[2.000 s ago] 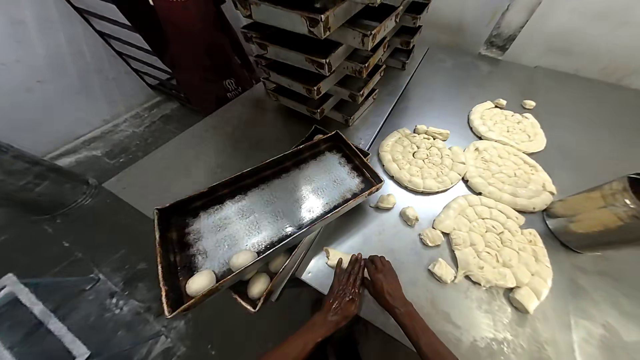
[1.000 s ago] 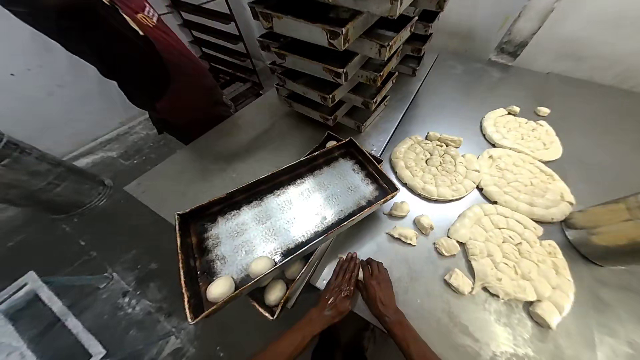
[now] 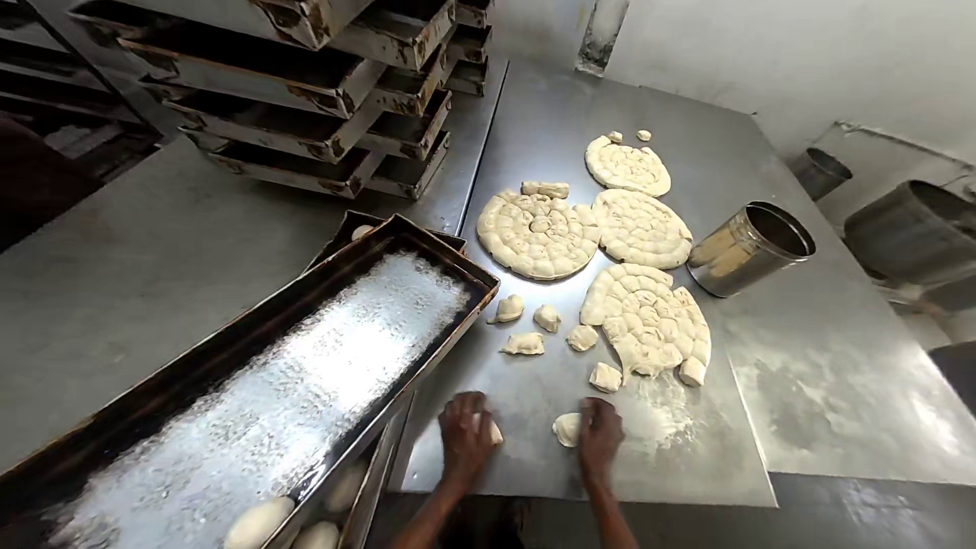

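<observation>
My left hand (image 3: 465, 435) is curled over a piece of dough (image 3: 494, 431) on the metal table, near its front edge. To the right, my right hand (image 3: 600, 431) rests its fingers against another dough piece (image 3: 567, 429). Beyond both hands lie several loose dough lumps (image 3: 523, 344). Four flat rounds would be too exact a tally: several scored dough rounds, among them a near one (image 3: 644, 316) with a torn edge and a left one (image 3: 538, 235), lie farther back. Left of my hands, a long greased baking pan (image 3: 427, 366) holds a smooth dough ball (image 3: 259, 523).
Stacked baking pans (image 3: 328, 145) stand at the back left. Under the long pan's edge, another pan holds dough balls (image 3: 317, 536). A metal canister (image 3: 751, 248) stands right of the rounds, and larger metal containers (image 3: 915, 232) are beyond the table at the right.
My hands, side by side at the table's front edge before, are now apart, each at its own dough piece. The view has shifted to the right.
</observation>
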